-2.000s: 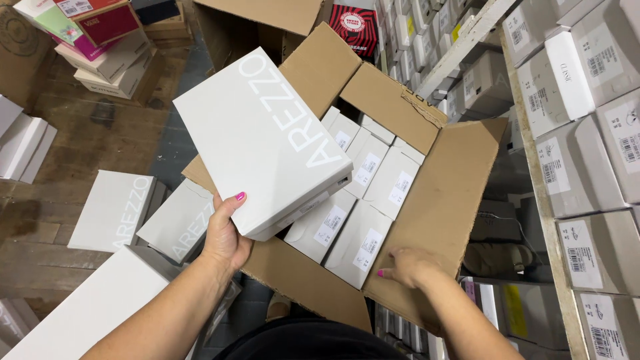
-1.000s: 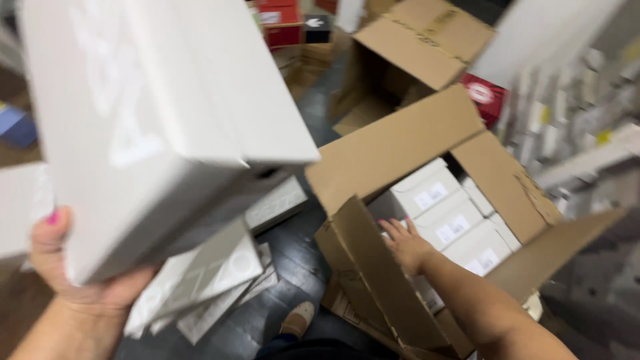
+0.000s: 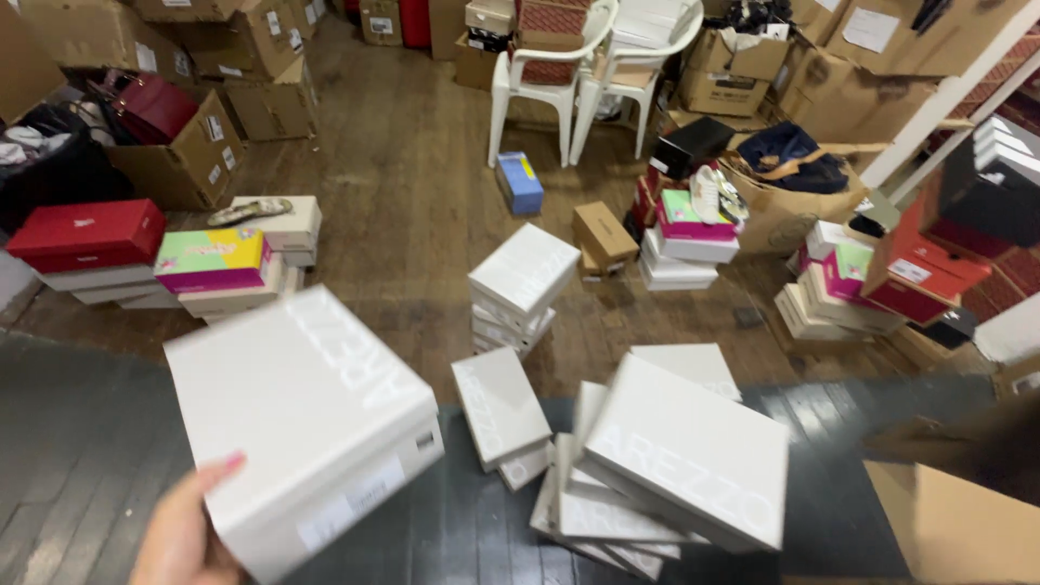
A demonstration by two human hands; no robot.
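Observation:
A white Arezzo shoebox (image 3: 301, 406) is in my left hand (image 3: 191, 528), the thumb on its lid and the rest of the hand at its lower left corner. The box is tilted, its labelled end facing down and right. My right hand is out of view. To the right of the held box, white Arezzo shoeboxes lie in an uneven pile (image 3: 691, 447) on the dark floor. Between them is a smaller stack with a narrow Arezzo box (image 3: 500, 406) on top. Behind that rises another stack of white shoeboxes (image 3: 524, 268).
An opened cardboard carton (image 3: 967, 520) stands at the lower right. Shoebox stacks with a red box (image 3: 89, 236) are at left; more hold a white shoe and an orange-red box (image 3: 922, 268) at right. White plastic chairs (image 3: 561, 69) and a blue box (image 3: 520, 183) are farther back.
The view has swung left, away from the carton of shoeboxes. My left hand still holds a white shoebox. My right hand, earlier at the carton, has left the view.

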